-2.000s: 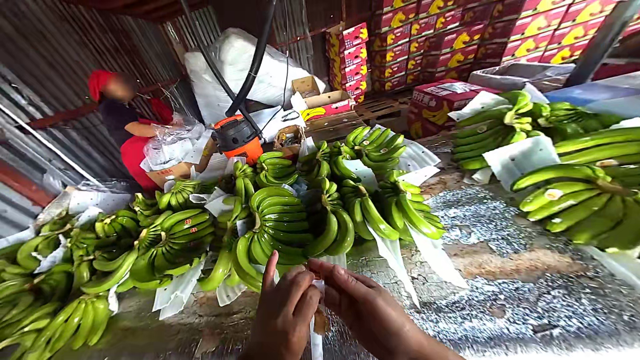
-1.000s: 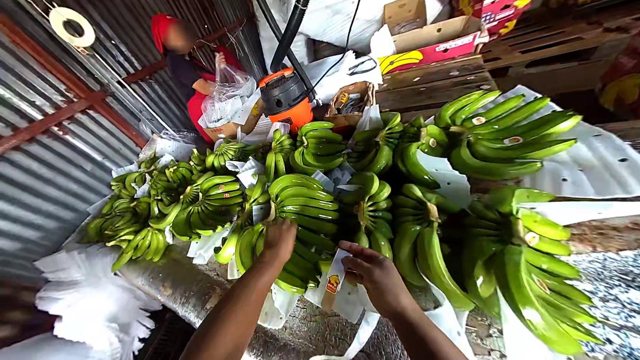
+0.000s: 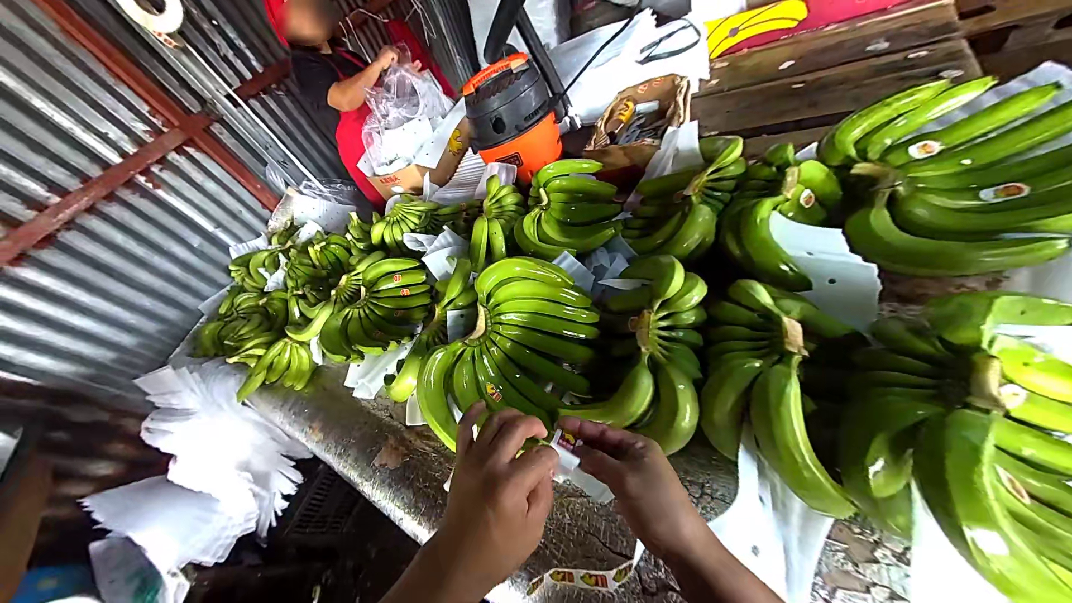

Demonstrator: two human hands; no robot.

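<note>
My right hand (image 3: 641,486) pinches the end of a strip of fruit stickers (image 3: 590,578); the strip hangs below it in a curl, with several red and yellow stickers on pale backing. My left hand (image 3: 502,481) is at the same end of the strip, its fingers bent close to my right fingertips; whether it grips anything is hidden. Just beyond both hands lies a large hand of green bananas (image 3: 536,327), with one sticker on a lower banana. To its right is another green banana cluster (image 3: 662,335) with a brown cut crown.
More banana clusters (image 3: 377,301) lie in rows with white paper sheets between them on a worn ledge (image 3: 335,435). Loose paper (image 3: 218,469) is stacked at lower left. Behind stand an orange and black vacuum (image 3: 515,117), a cardboard box (image 3: 641,109) and a person (image 3: 335,92) holding clear plastic.
The view has turned left and come closer to the bananas. My left hand, over the large cluster one second ago, is now beside my right hand at the sticker strip.
</note>
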